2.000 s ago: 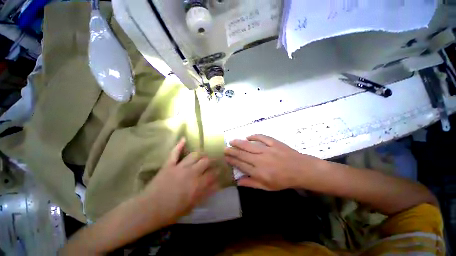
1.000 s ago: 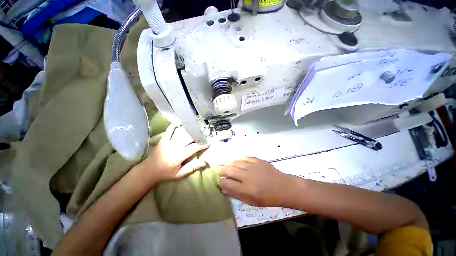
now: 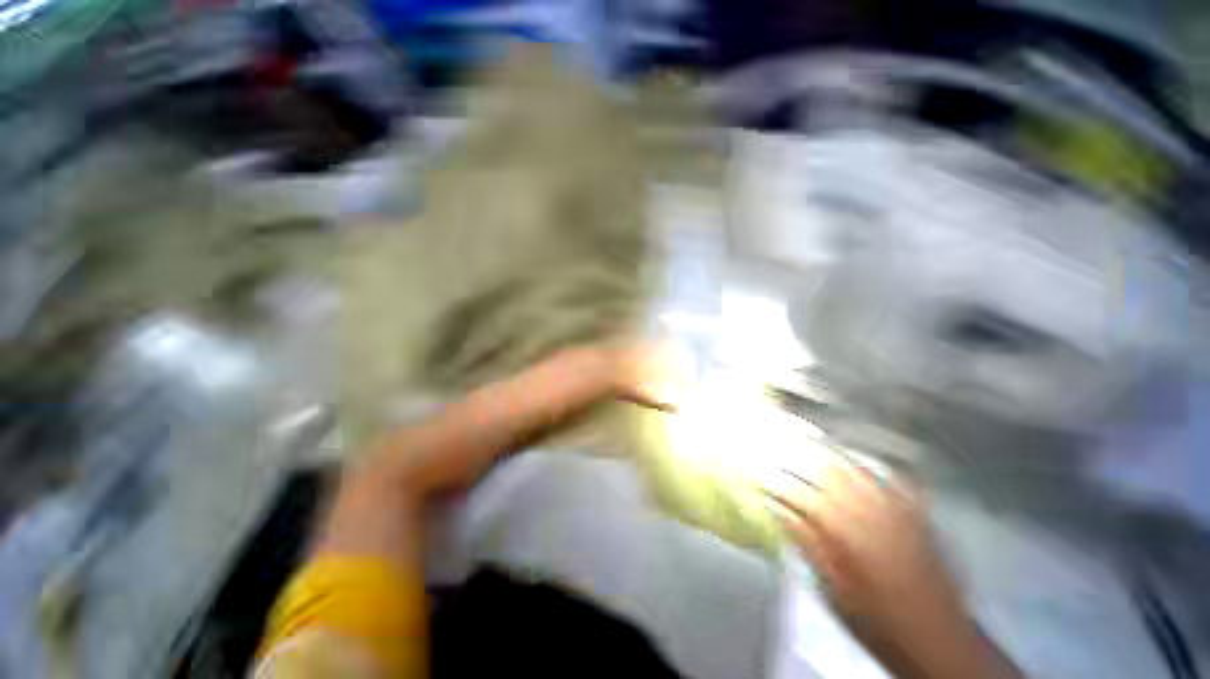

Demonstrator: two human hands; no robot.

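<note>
The khaki garment piece (image 3: 531,199) is draped left of and under the white sewing machine head (image 3: 929,265). Its pale lining (image 3: 610,531) hangs toward my lap. My left hand (image 3: 637,371) is on the khaki cloth beside the brightly lit needle area; its fingers are blurred and lost in glare. My right hand (image 3: 849,524) lies on the cloth's right edge, below the machine head. The whole view is motion-blurred, so the needle, presser foot and exact finger grip cannot be made out.
A second pale machine or table (image 3: 186,398) stands at the left, with khaki cloth (image 3: 173,252) behind it. The paper sheet (image 3: 1161,451) shows blurred at the right edge. Blue cloth (image 3: 491,27) lies at the top.
The view has swung to the left, so the machine and garment now sit further right. Both hands remain at the cloth near the needle area. Earlier my left hand moved forward along the cloth.
</note>
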